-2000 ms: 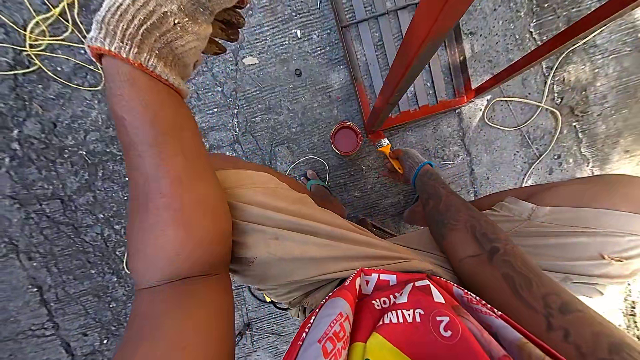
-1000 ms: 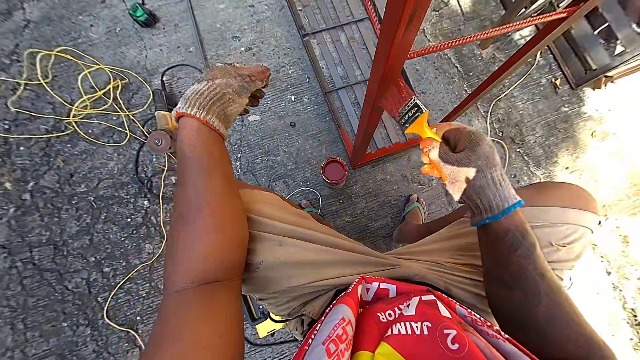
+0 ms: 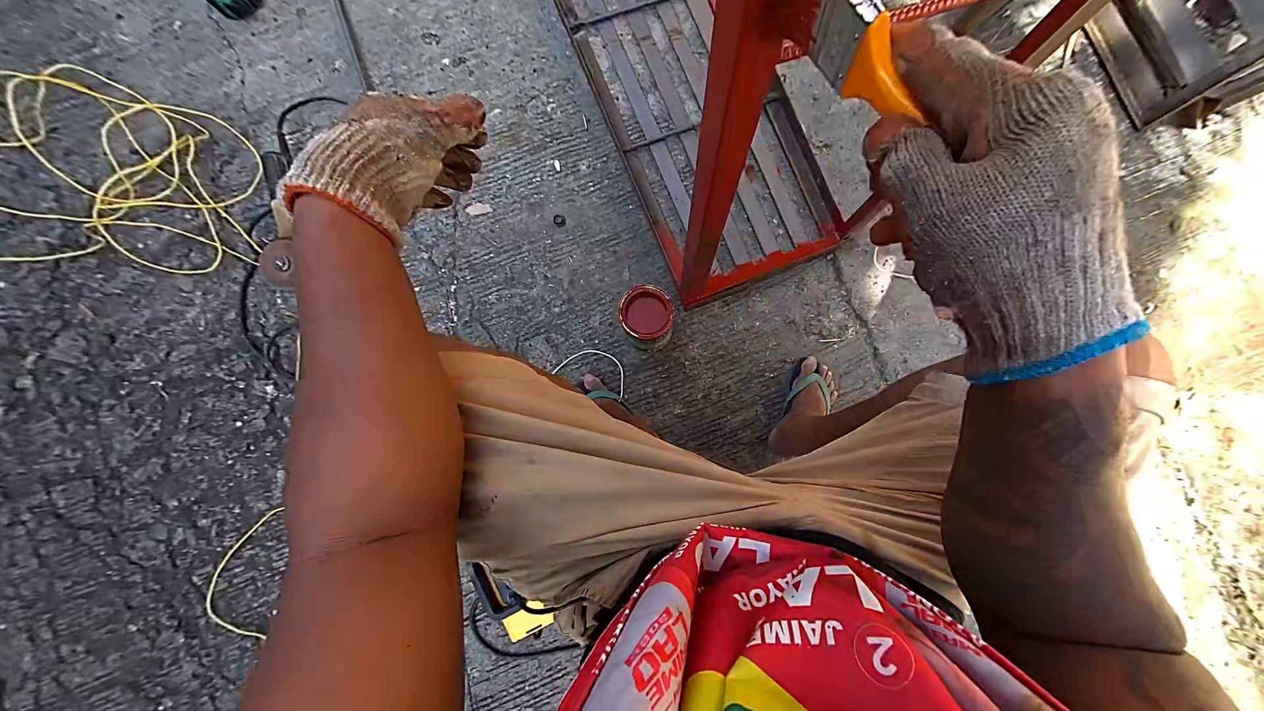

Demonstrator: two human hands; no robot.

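My right hand [image 3: 1007,197], in a grey knit glove with a blue cuff, grips the orange handle [image 3: 879,74] of a paintbrush at the upper right. The brush's bristles are mostly hidden or out of view. Beside it stands a red-painted steel frame [image 3: 729,148] with a slatted metal base [image 3: 681,128]. An open can of red paint [image 3: 647,314] rests on the concrete near the frame's lower corner. My left hand [image 3: 395,158], in a pale knit glove with an orange cuff, is held above the ground with its fingers partly curled and nothing visible in it.
Tangled yellow cord [image 3: 128,168] lies at the left, near a power tool with a round disc [image 3: 278,259] and a black cable [image 3: 247,296]. Another metal grating [image 3: 1165,59] is at the upper right. My sandalled feet [image 3: 810,395] are just below the paint can.
My right hand has risen from low by the frame's corner, beside the paint can, to the upper right with the brush still in it. The brush was against the upright one second ago.
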